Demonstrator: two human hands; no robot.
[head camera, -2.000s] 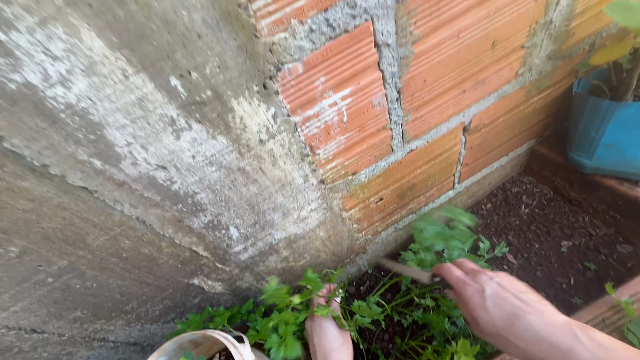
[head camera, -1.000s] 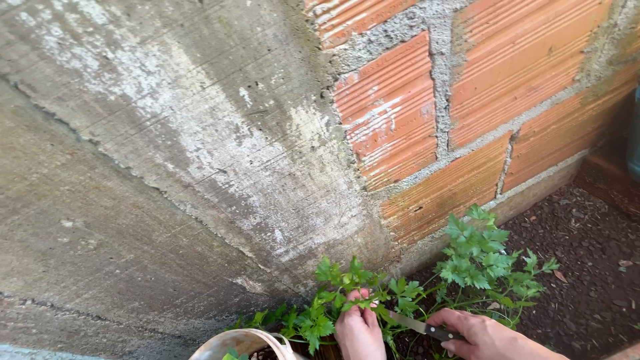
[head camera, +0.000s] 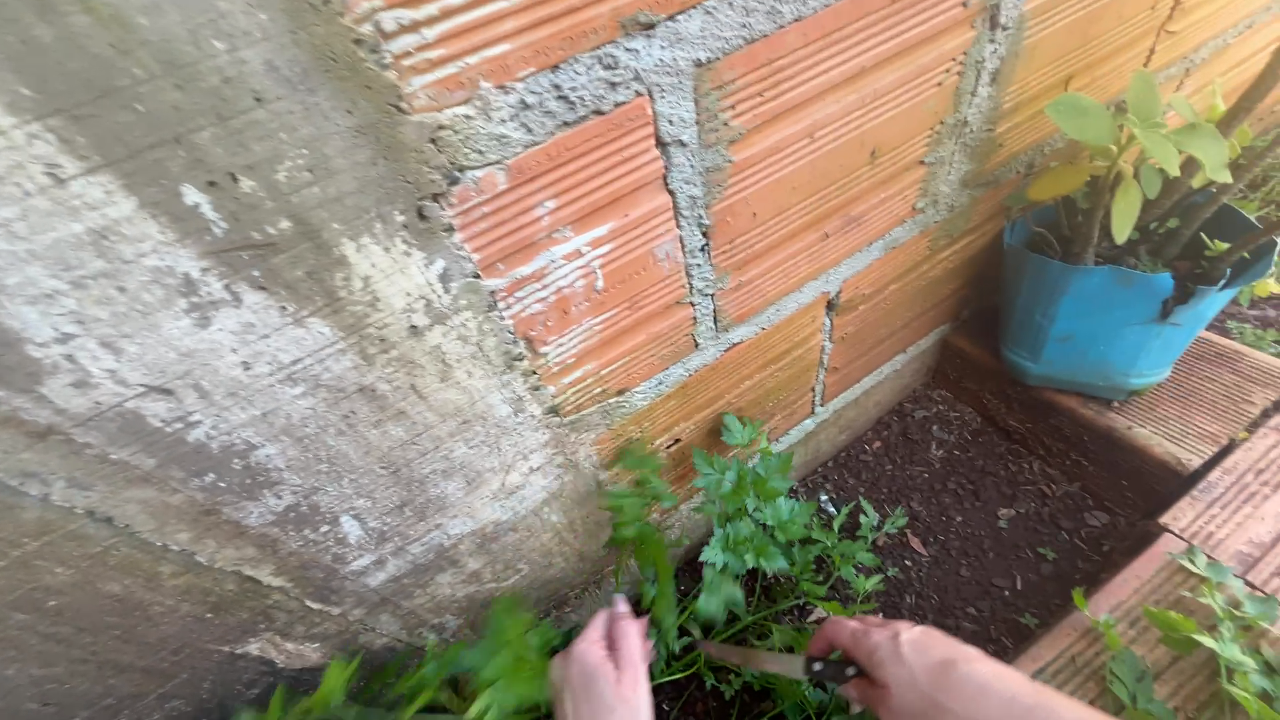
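Observation:
My right hand (head camera: 900, 660), at the lower middle right, is closed on the black handle of a knife (head camera: 755, 660). Its blade points left into the green stems of a leafy plant that looks like parsley (head camera: 760, 510). Just left of the blade tip is my left hand (head camera: 605, 660), its fingers pinched together beside a blurred leafy stem (head camera: 645, 530) that rises above them. Whether the stem is held between those fingers is hard to tell. More blurred leaves (head camera: 500, 660) lie to the left of that hand.
A concrete wall (head camera: 250, 350) and a hollow-brick wall (head camera: 820, 170) meet behind the plant. Dark soil (head camera: 980, 500) fills the bed, edged by bricks (head camera: 1110, 610). A blue pot (head camera: 1090, 310) with a plant stands at the right.
The white bucket at the bottom edge has left the view, and the blue pot shows fully as the view swings right. The leafy stem beside my left hand now stands up, blurred.

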